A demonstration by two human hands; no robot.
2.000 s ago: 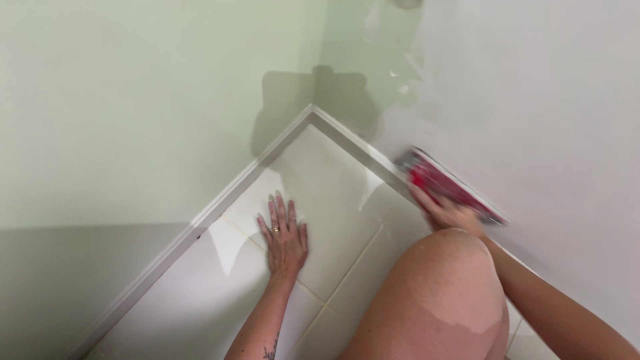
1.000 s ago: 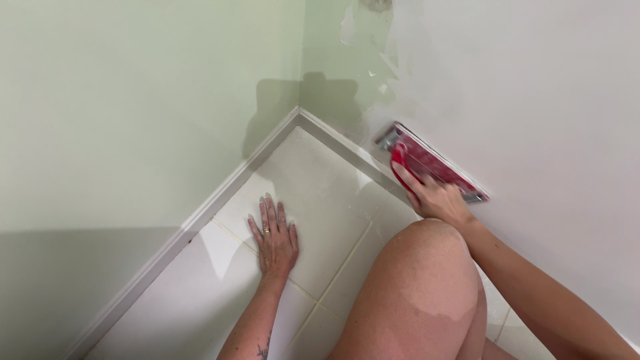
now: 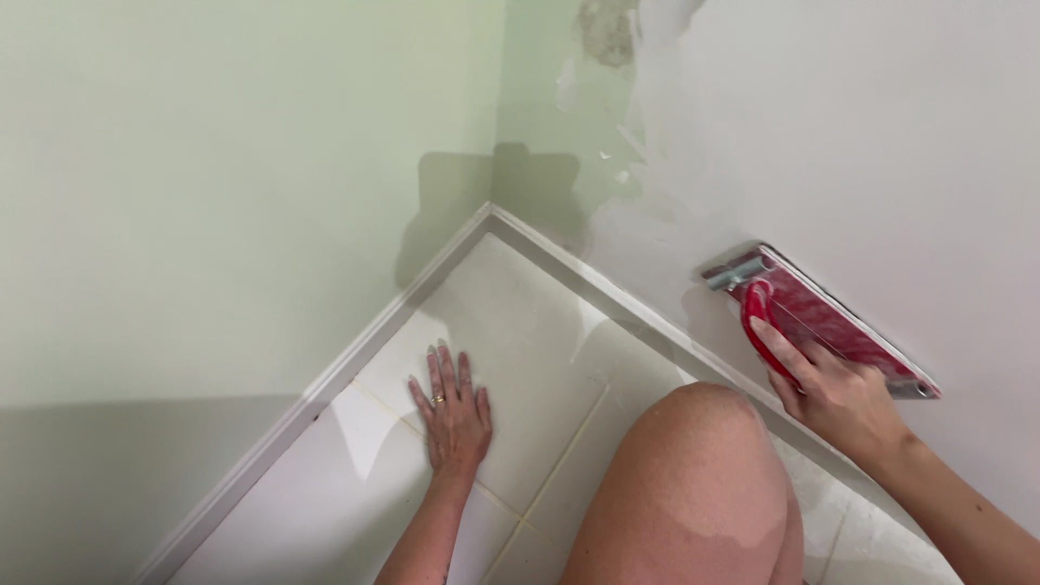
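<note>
My right hand (image 3: 841, 390) grips the red handle of a hand sander (image 3: 837, 321), a long red plate with metal clamps at its ends. The sander lies against the white-coated part of the wall (image 3: 853, 162), a little above the baseboard. White dust marks my fingers. My left hand (image 3: 455, 414) rests flat on the tiled floor (image 3: 520, 325) with its fingers apart, a ring on one finger, holding nothing.
White baseboards (image 3: 650, 317) meet in the corner. A green wall (image 3: 244, 162) stands at the left. Green paint, white filler smears and a rough grey patch (image 3: 607, 31) show on the right wall. My bent knee (image 3: 707, 455) is between my hands.
The sander in my right hand has moved along the right wall, a little farther from the corner. My left hand stays flat on the floor.
</note>
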